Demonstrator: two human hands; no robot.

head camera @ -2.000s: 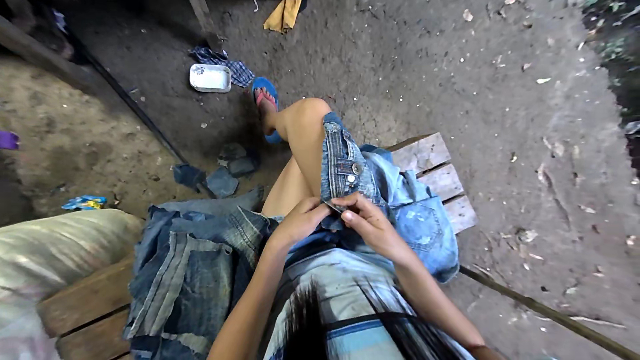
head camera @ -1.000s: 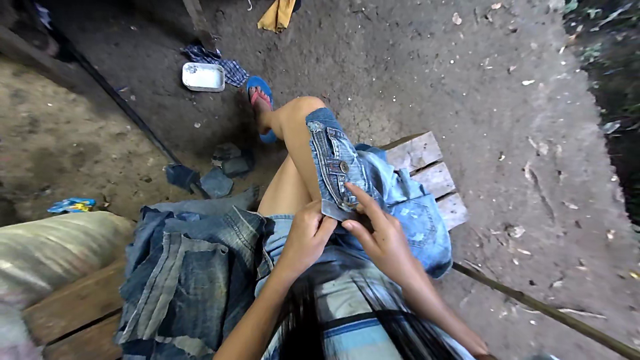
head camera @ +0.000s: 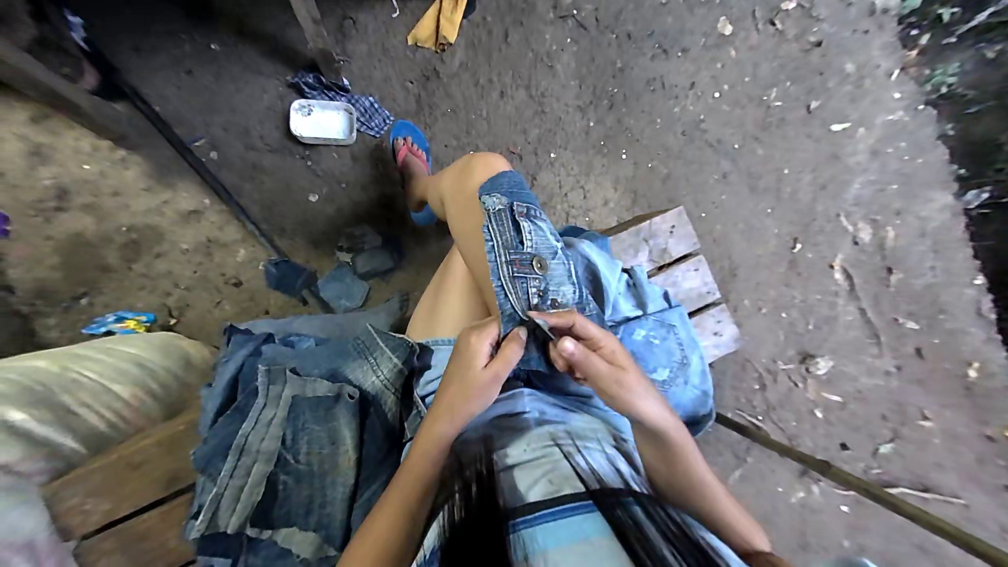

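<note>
A blue denim garment (head camera: 543, 252) with a metal button and thick seams lies across my raised thigh and lap. My left hand (head camera: 490, 353) pinches its near edge between thumb and fingers. Close by on the right, my right hand (head camera: 587, 346) grips a small thin dark tool, perhaps a blade, with its tip at the denim seam. The tool's far end is partly hidden by my fingers. Lighter blue denim (head camera: 661, 346) is bunched to the right of my lap. More folded dark denim pieces (head camera: 315, 449) rest at my left side.
I sit on a wooden slat bench (head camera: 669, 244). A pale sack (head camera: 94, 386) is at the left. On the dirt ground are a white tray (head camera: 323, 122), a checked cloth (head camera: 370, 113), a yellow cloth (head camera: 438, 24) and dark stones (head camera: 343, 287). A long pole (head camera: 858, 488) extends at the lower right.
My right index finger was extended over the denim a second ago; now the right hand has drawn back to the near edge, with the thin tool showing between its fingers.
</note>
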